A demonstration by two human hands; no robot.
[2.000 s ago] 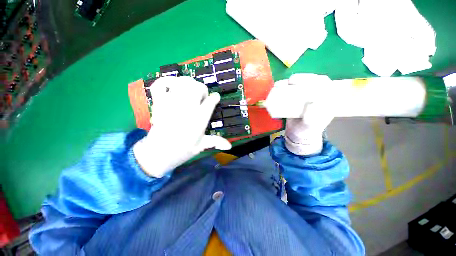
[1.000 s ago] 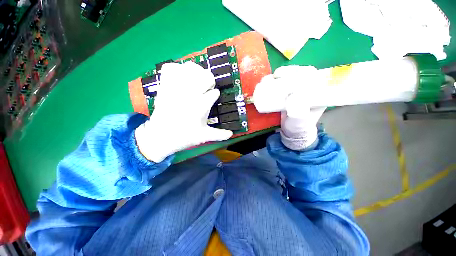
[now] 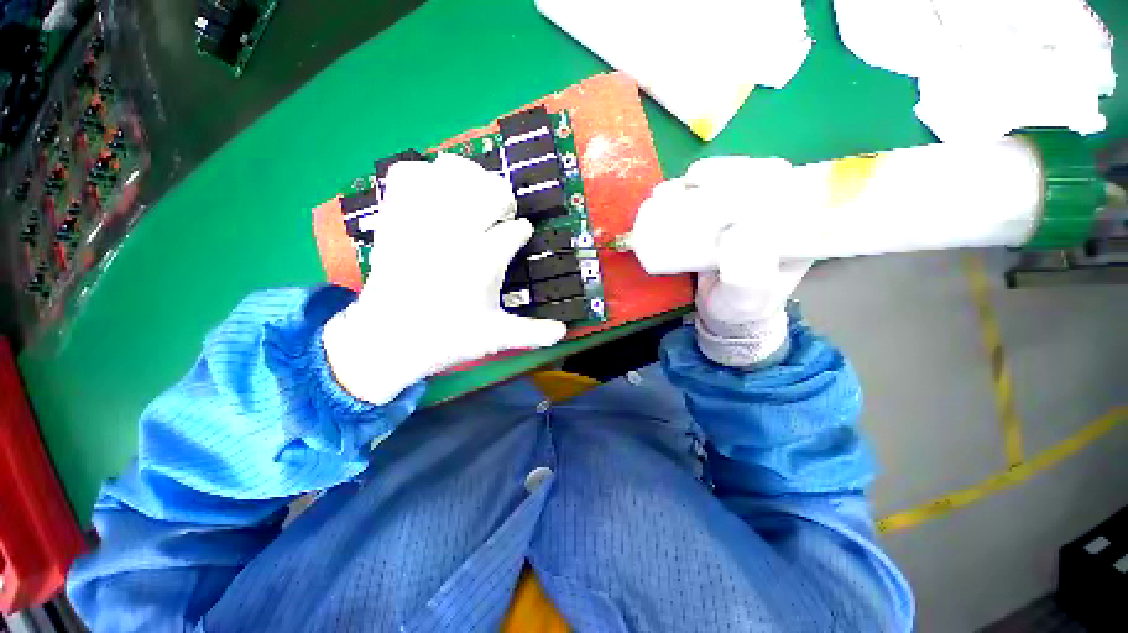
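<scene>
A green circuit board with black blocks and white lines between them lies on an orange-red support pad. My left hand, in a white glove, rests over the board's left and middle part and hides it; its thumb and fingers are apart and the fingertips touch the board or pad. My right hand, also gloved, grips the white glue syringe with a green end cap. The syringe lies nearly level, its needle pointing left at the board's right edge. Whether the needle touches the board I cannot tell.
White cloths and a white sheet lie at the back right of the green mat. A tray of small boards is at the left, a small board behind it. A red bin stands at the left edge.
The board, pad and left hand have shifted slightly up and left in the picture. The needle has drawn back right, from over the black blocks to the board's right edge.
</scene>
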